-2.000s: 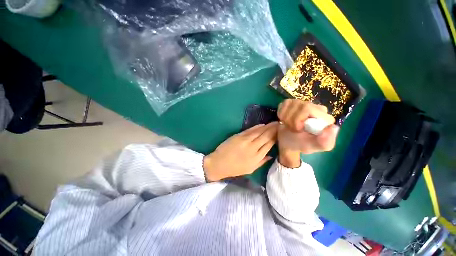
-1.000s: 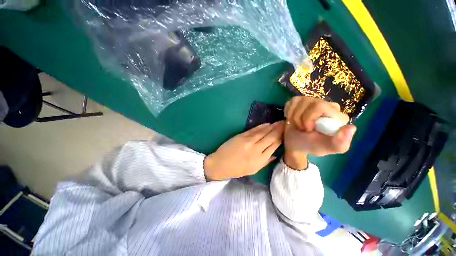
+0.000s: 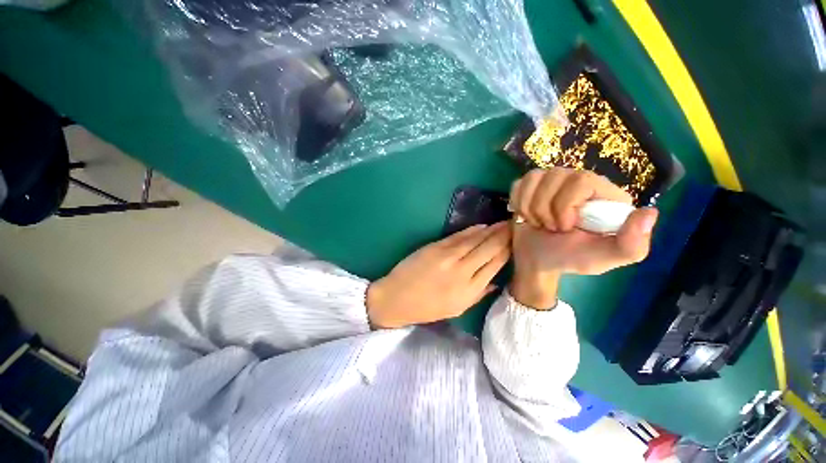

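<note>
A dark plastic housing [image 3: 475, 209] lies flat on the green bench, partly covered by my hands. My left hand [image 3: 441, 278] is spread flat over its near part, fingers together and pointing at my right wrist. My right hand [image 3: 575, 222] is closed in a fist around a hand tool with a rounded white handle [image 3: 605, 217]; its tip is hidden. A dark parts tray [image 3: 664, 170] holding a loose heap of tiny gold-coloured pieces [image 3: 593, 136] lies just beyond my right hand.
A large clear plastic bag [image 3: 408, 127] with dark housings [image 3: 328, 113] lies at the upper left. A black stack of parts [image 3: 715, 289] with a blue edge stands at the right. A yellow line [image 3: 679, 81] runs past it. A dark stool [image 3: 32, 154] is beyond the bench at left.
My right hand has shifted slightly right, and the white handle now lies more sideways in the fist. My left hand stays over the housing. The whole view has shifted a little.
</note>
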